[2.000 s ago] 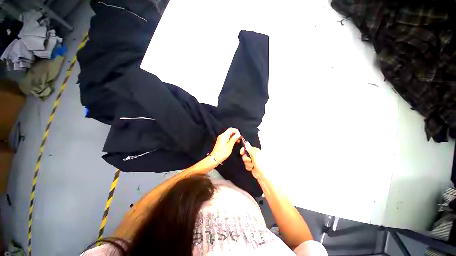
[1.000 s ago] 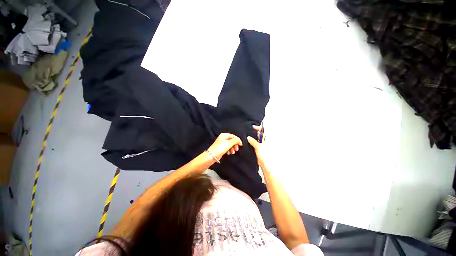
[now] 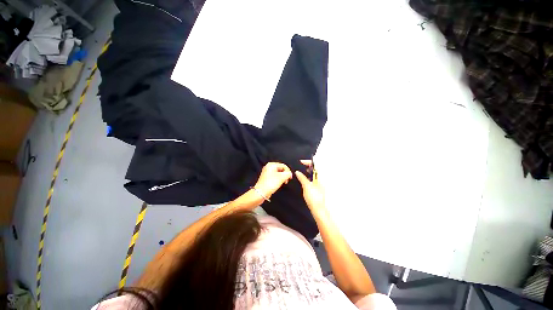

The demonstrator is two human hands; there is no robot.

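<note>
A dark garment [image 3: 297,91] lies on the white table, one sleeve pointing away from me, its body bunched near my waist. My left hand [image 3: 276,175] is closed on the cloth with its fingertips pinched together. My right hand [image 3: 308,180] is just to its right over the garment's edge, thumb and forefinger near the cloth. Thread snips [image 3: 313,169] show small and dark in my right hand, mostly hidden by the fingers. Any thread or seam at the fingertips is too fine to see.
A heap of dark garments [image 3: 136,66] with pale zippers hangs over the table's left side. A plaid heap [image 3: 503,72] lies at the right of the white table [image 3: 394,151]. Yellow-black floor tape [image 3: 60,157], brown boxes [image 3: 13,130] and pale cloth [image 3: 42,45] are on the left.
Over two seconds my right hand has moved slightly right, away from my left fingertips, and its fingers have spread. Since one second ago it has shifted slightly left. The garment has barely moved.
</note>
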